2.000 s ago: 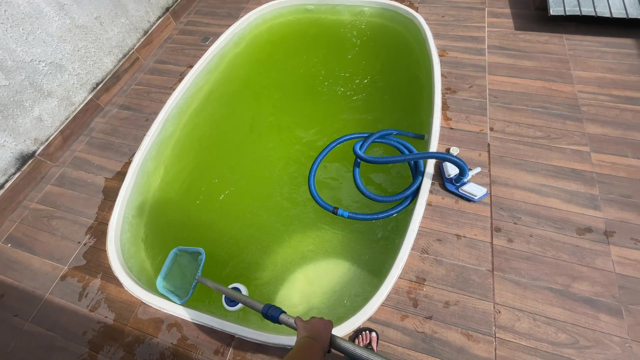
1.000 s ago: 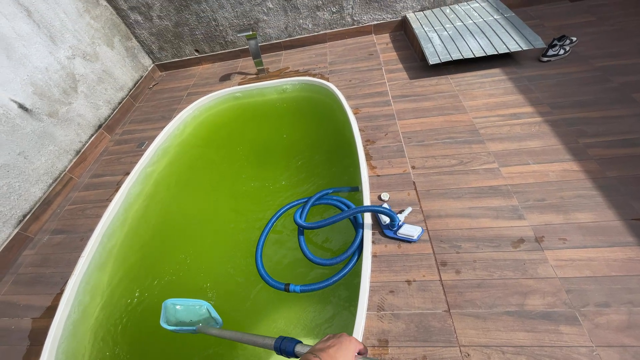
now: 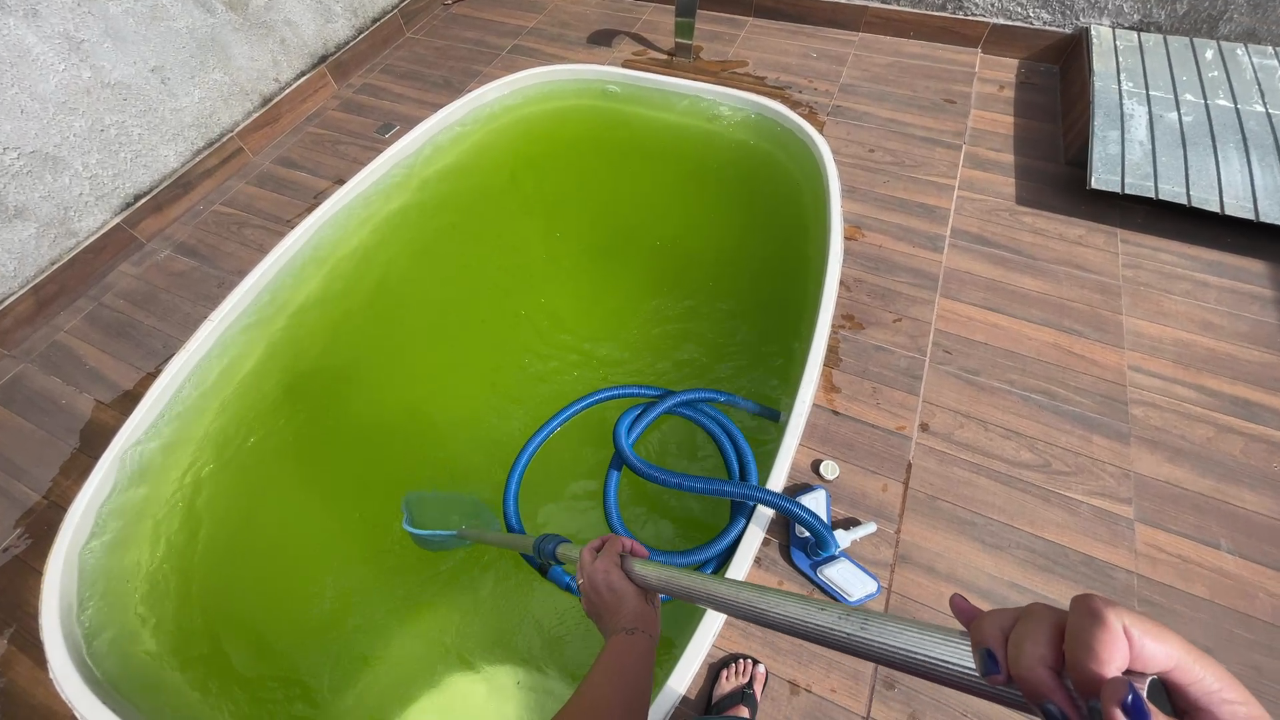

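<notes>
My left hand [image 3: 617, 585] is closed around a ribbed metal telescopic pole [image 3: 800, 610] just behind its blue locking collar. Near the pole's rear end at the lower right, my right hand [image 3: 1075, 650] grips it too. At the far end of the pole, a pool skimmer net [image 3: 447, 519] with a light blue frame lies partly in the green water [image 3: 450, 300] of a small pool. A blue corrugated hose [image 3: 735, 490] floats in loops beside the pole and crosses the pool's white rim [image 3: 835, 230]. It runs to a blue and white pool vacuum head [image 3: 835, 550].
Wood-look tiles [image 3: 1030, 420] surround the pool. A small white cap [image 3: 828, 469] lies near the vacuum head. A ribbed metal panel [image 3: 1185, 120] stands at the upper right, a metal spout [image 3: 685, 30] behind the pool, and a rough wall [image 3: 150, 100] at the left. My sandalled foot [image 3: 737, 685] is beside the rim.
The skimmer net, seen above the water one second ago, is now partly in it. My right hand has come into view on the pole's rear part. The view has shifted.
</notes>
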